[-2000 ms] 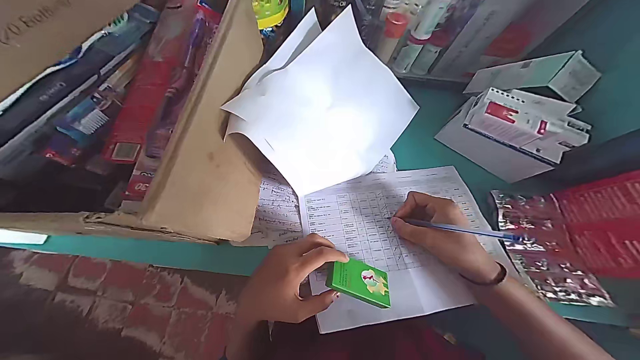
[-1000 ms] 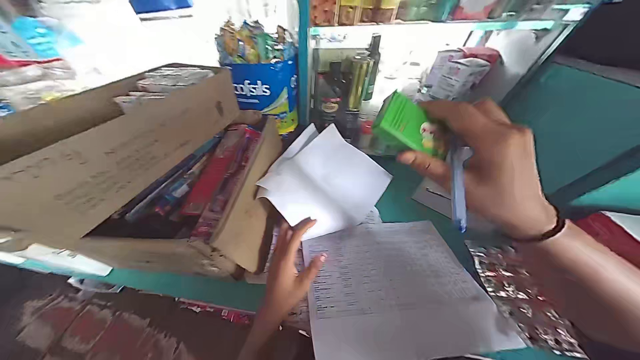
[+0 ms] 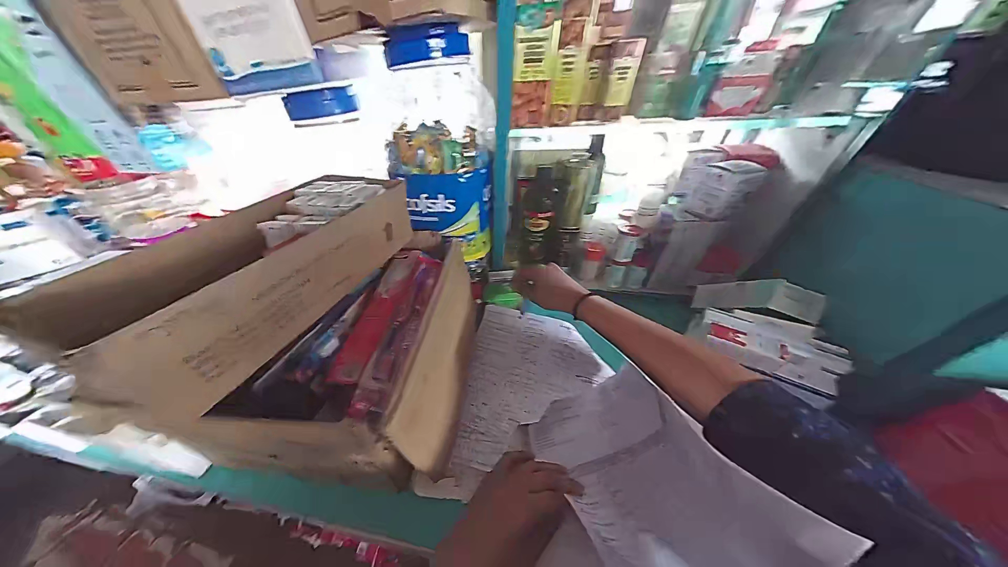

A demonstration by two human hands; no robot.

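Note:
My left hand [image 3: 524, 504] grips the near left edge of several written paper sheets [image 3: 669, 465], which are lifted and slanting toward me. Beneath and beyond them, more sheets with handwriting [image 3: 528, 370] lie flat beside the cardboard box. My right hand [image 3: 551, 287] is stretched out to the back of the counter, in front of dark bottles [image 3: 539, 220]. A green object [image 3: 502, 296] is just left of its fingers; whether the hand holds anything is blurred. The pen is not visible.
An open cardboard box [image 3: 307, 291] with packaged goods fills the left side. Behind it stands a blue-labelled jar [image 3: 449, 205]. Glass shelves [image 3: 677, 126] with bottles and cartons are at the back. Small white cartons [image 3: 776, 346] lie right of my forearm, and the counter edge [image 3: 339, 504] runs in front.
My right hand has gone from holding the green box over the papers to the back of the counter. My left hand has taken hold of the sheets, now raised. The view has swung up and left.

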